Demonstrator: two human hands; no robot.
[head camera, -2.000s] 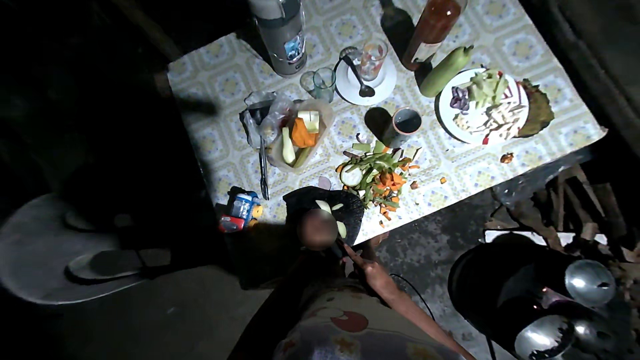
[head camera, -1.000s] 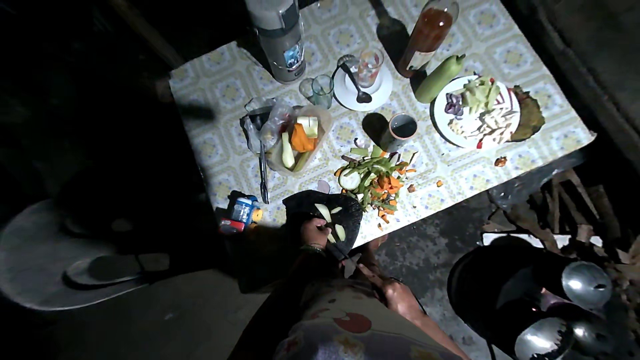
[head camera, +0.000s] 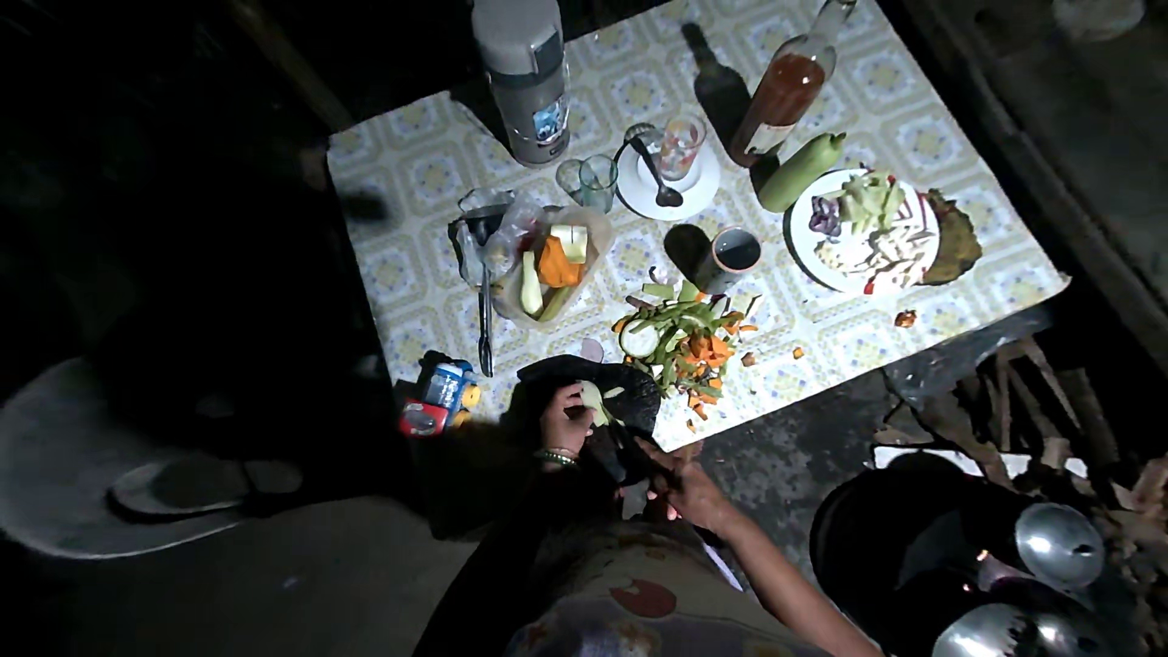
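Observation:
At the table's near edge, my left hand (head camera: 566, 422) has its fingers on a pale green vegetable piece (head camera: 591, 401), over a black plastic bag or dark board (head camera: 643, 388). A few more pale slices lie beside it. My right hand (head camera: 695, 495) is closed just below and to the right, around what looks like a knife handle; the blade is dark and hard to make out. Green and orange vegetable peelings (head camera: 680, 342) are heaped beyond the dark surface. A clear plastic container (head camera: 593, 239) with orange and pale vegetable chunks stands further back.
On the patterned tablecloth (head camera: 438, 173) stand a grey flask (head camera: 527, 100), a glass (head camera: 598, 182), a saucer (head camera: 686, 203) with a spoon, a bottle (head camera: 785, 91), a cup (head camera: 735, 251), a green gourd (head camera: 803, 172) and a plate (head camera: 803, 251) of cut vegetables. Metal pots (head camera: 1058, 545) sit lower right.
My left hand, blurred two seconds ago and near the dark surface's lower edge one second ago, is now further up on the vegetable piece. My right hand stays close beside it.

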